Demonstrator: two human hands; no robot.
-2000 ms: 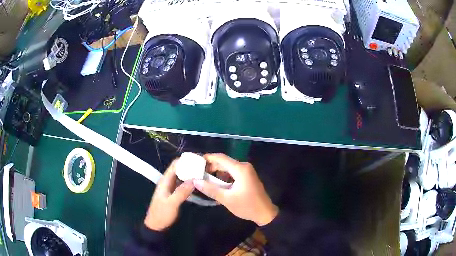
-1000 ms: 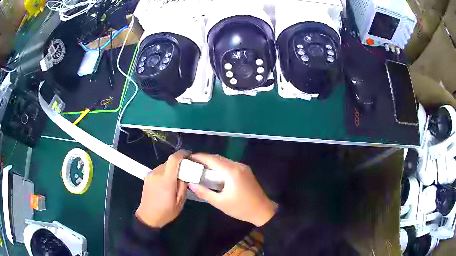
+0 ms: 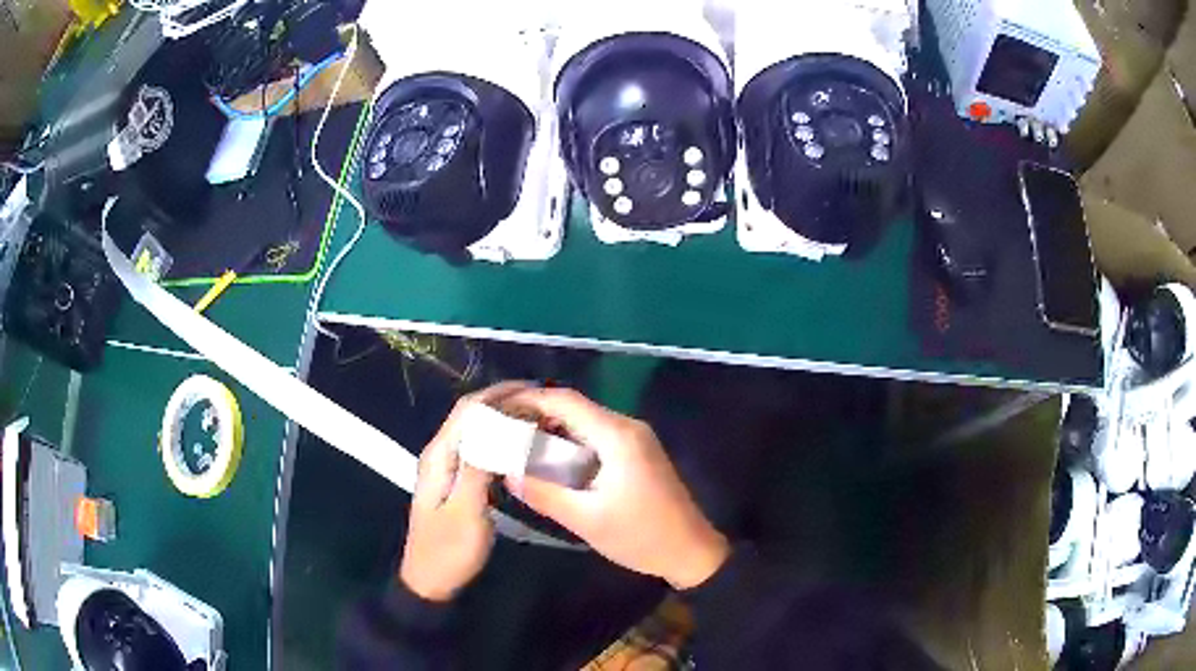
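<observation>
A long flat white strip (image 3: 282, 391) runs from the left bench across its edge to my hands. A small white roll (image 3: 498, 440) of it is held between both hands over the dark gap in front of the bench. My left hand (image 3: 450, 518) grips the roll and strip from the left. My right hand (image 3: 627, 488) holds the roll's right side with the fingers curled around it. A loose part of the strip hangs below the hands. The fingers partly hide the roll.
Three black-faced dome cameras (image 3: 643, 131) stand behind the bench edge (image 3: 708, 357). A yellow-rimmed tape roll (image 3: 201, 437) and another camera (image 3: 138, 629) lie at left. A smartphone (image 3: 1060, 247), mouse (image 3: 955, 243) and white power box (image 3: 1016, 66) are at right. More cameras (image 3: 1154, 433) lie lower right.
My left hand has shifted slightly right and its wrist has turned. The roll is still in both hands and has tilted a little. A loose loop of strip shows more clearly below.
</observation>
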